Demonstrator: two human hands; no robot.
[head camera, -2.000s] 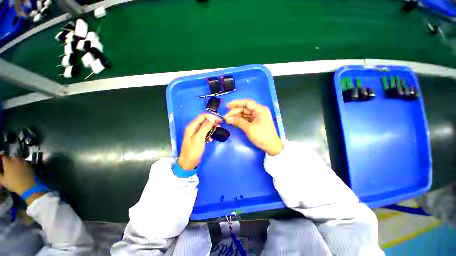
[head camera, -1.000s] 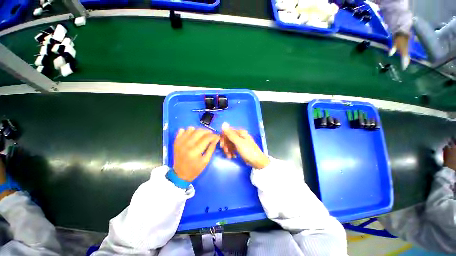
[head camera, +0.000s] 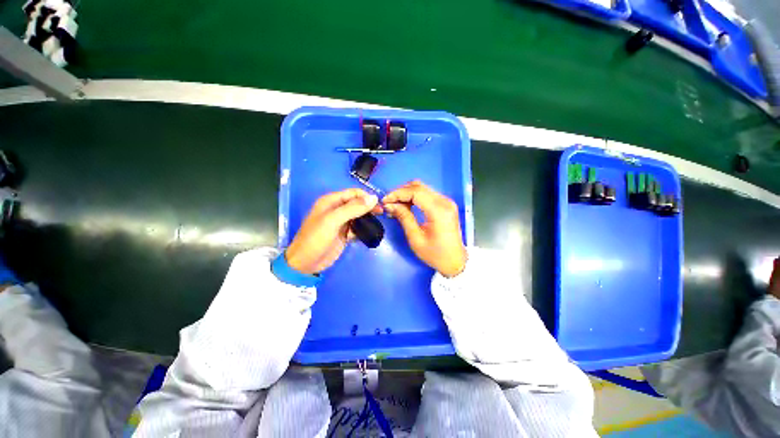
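My left hand (head camera: 329, 229) holds a black unit (head camera: 368, 230) below its fingers, over the blue work tray (head camera: 376, 295). My right hand (head camera: 429, 224) pinches at the unit's leads, its fingertips close to the left ones; the leads are too small to make out. Another black unit (head camera: 365, 166) with a pale lead lies in the tray just above my fingertips. Two black units with reddish wires (head camera: 370, 134) stand at the tray's far side, with thin pale leads in front of them. Tiny dark specks (head camera: 379, 331) lie near the tray's near edge.
A second blue tray (head camera: 620, 282) at the right holds two groups of black units with green strips (head camera: 652, 195). A green belt (head camera: 342, 51) runs behind, with white and black units (head camera: 50, 30) at far left. Neighbours' sleeves (head camera: 38, 342) show at both sides.
One second ago my left hand was flatter with its back up; now its fingers pinch and the black unit shows below them. The right fingertips have closed in. The head view has shifted.
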